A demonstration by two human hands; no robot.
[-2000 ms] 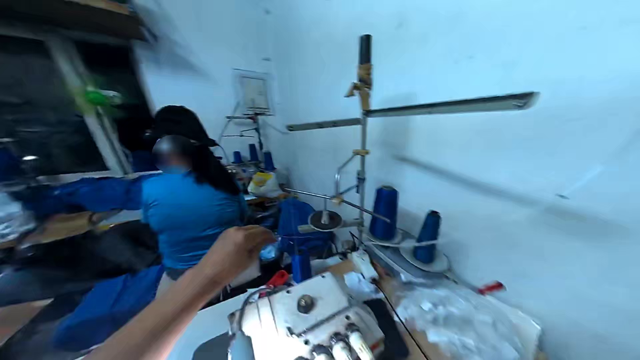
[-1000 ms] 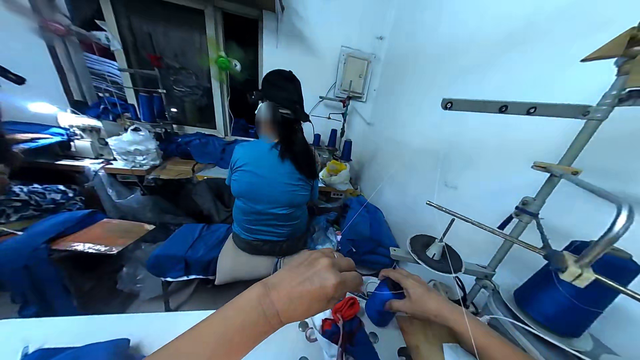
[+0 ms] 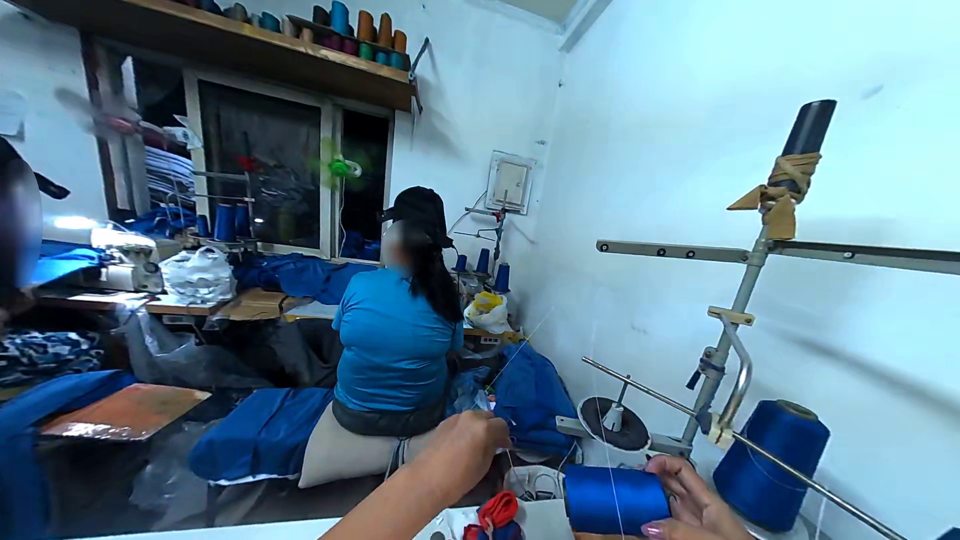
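My right hand point(image 3: 694, 501) grips a blue thread spool point(image 3: 616, 499) by its end, the spool lying on its side above the sewing machine's table. My left hand point(image 3: 471, 450) is raised to the left of the spool, fingertips pinched together; a thin pale thread hangs by them, though its full path is hard to follow. Below, between the hands, lies a red cord bundle point(image 3: 498, 511). A bare spool holder disc point(image 3: 613, 422) stands behind the spool. Another blue thread cone point(image 3: 772, 465) sits on the thread stand point(image 3: 739, 315) at the right.
A co-worker in a blue shirt point(image 3: 397, 337) sits ahead, back turned. Blue fabric point(image 3: 529, 390) is heaped beyond my hands. A metal rod point(image 3: 645, 386) of the stand crosses near my right hand. Part of another person shows at the left edge. Thread cones line a wall shelf point(image 3: 300, 45).
The spool, upright in my right hand a second ago, now lies sideways. Two seconds ago only my left hand showed, reaching toward the thread stand. The view has swung left since then.
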